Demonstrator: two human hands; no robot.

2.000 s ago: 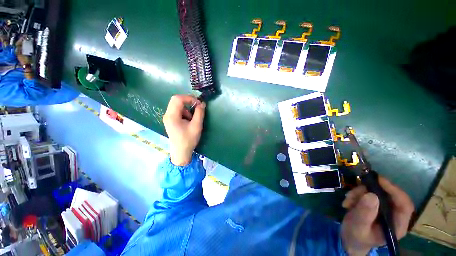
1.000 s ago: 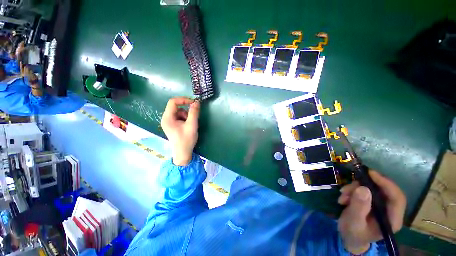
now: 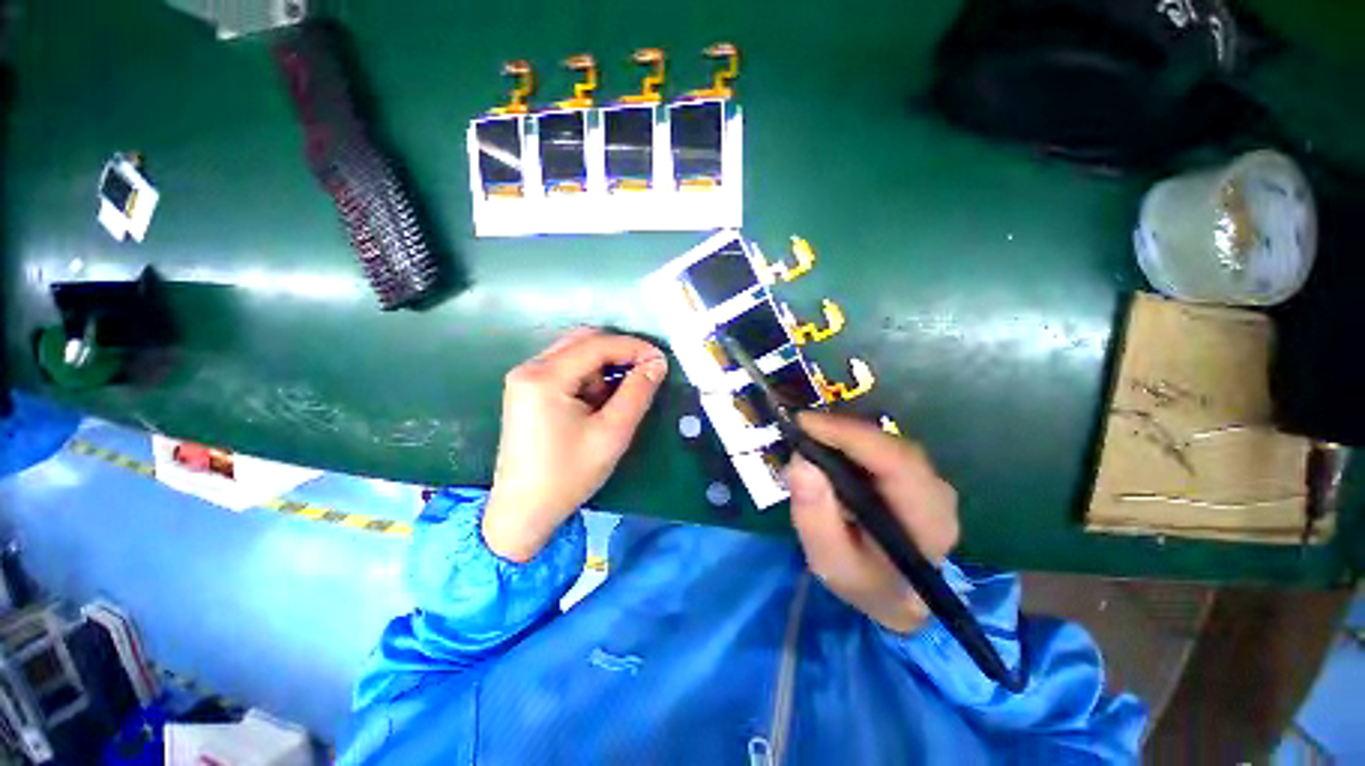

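My right hand point(image 3: 876, 516) grips the black soldering iron point(image 3: 913, 561) like a pen. Its metal tip points up-left over the nearer white strip point(image 3: 686, 317), at the second LCD module point(image 3: 753, 332). This strip lies slanted, with dark modules and orange flex tails point(image 3: 826, 322) along its right side; the iron and hand partly cover the lower modules. My left hand point(image 3: 576, 427) is just left of the strip, thumb and forefinger pinched on a tiny part point(image 3: 617, 374), too small to make out clearly. A second strip point(image 3: 606, 214) with modules lies behind.
The ridged row of leaded parts point(image 3: 374, 225) and a single module point(image 3: 127, 198) lie left, with a green and black object point(image 3: 78, 352). Two round discs point(image 3: 690, 427) lie beside the strip. Right are a cardboard pad point(image 3: 1190, 434), a translucent round cup point(image 3: 1228, 232) and a black housing point(image 3: 1070, 68).
The view has swung right. My left hand has left the end of the row of parts and come beside the nearer strip. The iron tip has moved from the flex tails onto the modules.
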